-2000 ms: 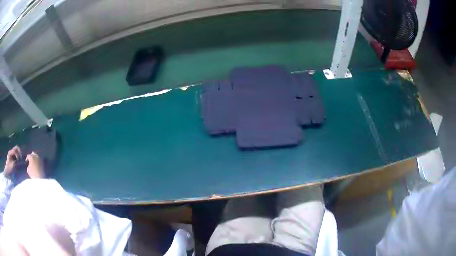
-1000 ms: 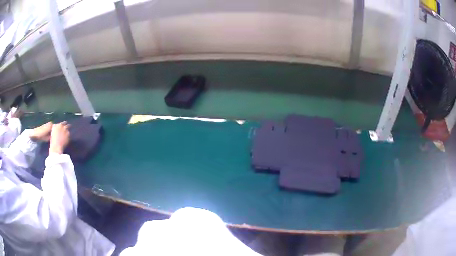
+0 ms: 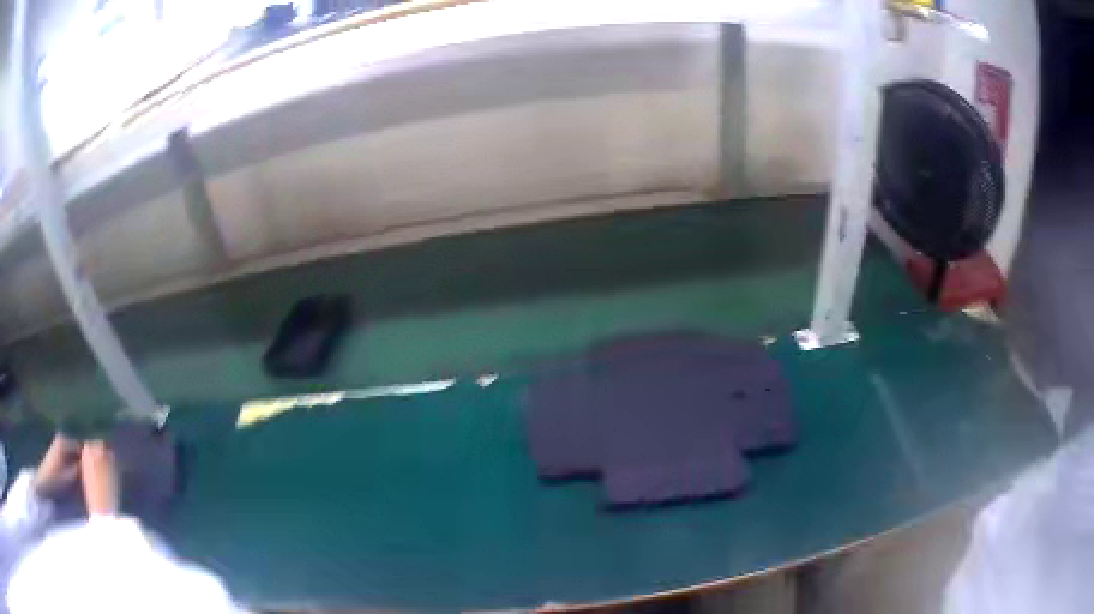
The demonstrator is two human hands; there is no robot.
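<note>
A dark purple-grey die-cut blank, or a stack of them [image 3: 660, 414], lies flat on the green bench in front of me. It is cross-shaped, with side flaps and small slots near its right side. A small black folded tray [image 3: 307, 336] sits farther back on the bench, left of the blank, blurred. Neither of my hands is in view. A white sleeve, apparently mine, shows at the right edge.
At the left, another person's hands [image 3: 82, 470] are on a dark blank [image 3: 150, 468]. White metal posts [image 3: 848, 204] rise from the bench [image 3: 396, 516], whose covering is torn along a seam. A black fan [image 3: 939, 168] and red stool [image 3: 969, 278] are at the right.
The camera view has swung and tilted. The blank and the tray keep their places on the bench. The other person's hands stay at their dark blank on the left.
</note>
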